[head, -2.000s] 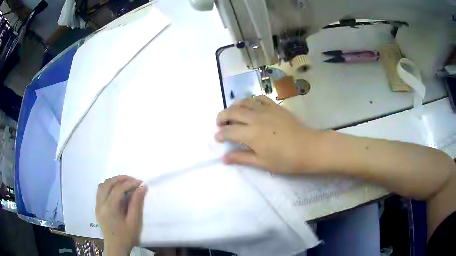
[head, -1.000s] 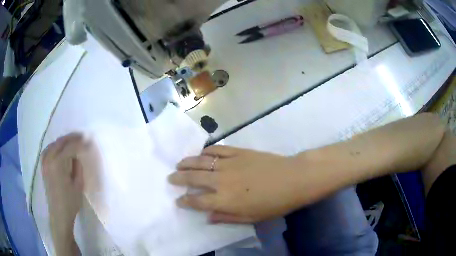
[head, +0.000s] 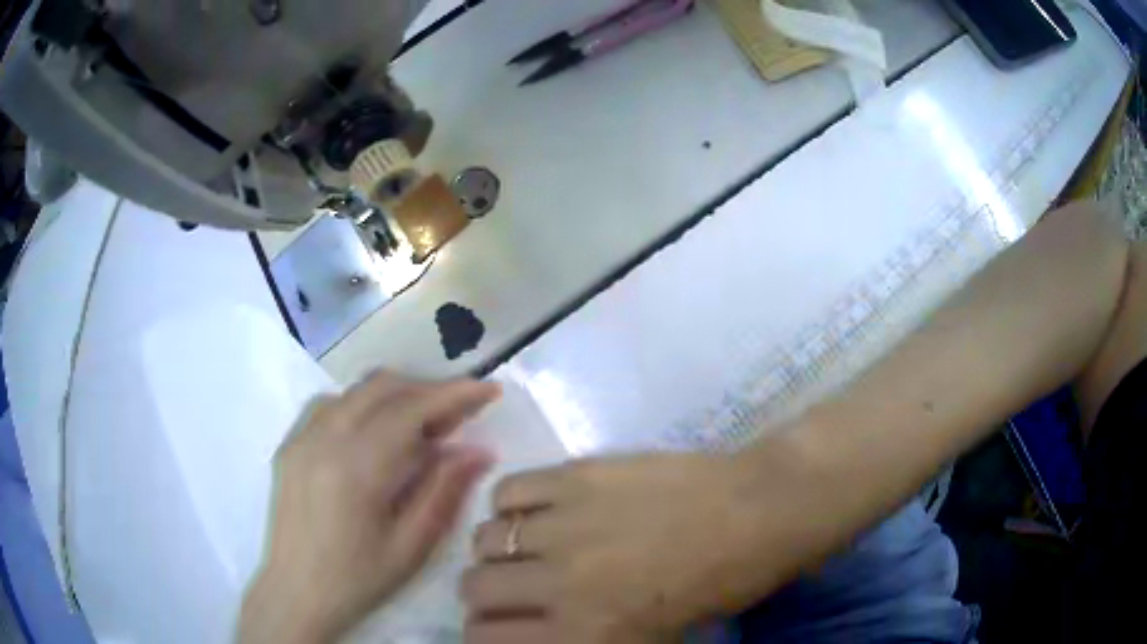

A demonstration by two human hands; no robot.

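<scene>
My left hand (head: 371, 503) is slightly blurred at the bottom centre, in front of the needle area. Its thumb and fingers are apart, with nothing visible between them. My right hand (head: 579, 547), with a ring, is just right of it, low at the table's front, fingers bent. Pale material shows between and below the hands, but its edges merge with the white table, and what lies under the right fingers is hidden. The presser foot (head: 377, 233) stands over the shiny needle plate (head: 330, 283), beside the orange-brown block (head: 430, 216). No cloth shows under the foot.
The machine head (head: 214, 101) fills the upper left. A long white piece with a ridged edge (head: 78, 340) lies at left. A dark patch (head: 459, 330) is near the foot. Snips (head: 601, 40), a tan card (head: 774, 44), a white strip (head: 836, 34) and a phone (head: 1016, 25) lie beyond.
The view has shifted, moving the machine leftward in the picture. My left hand has come rightward, close to my right hand. The white cloth that was spread by the plate no longer shows clearly.
</scene>
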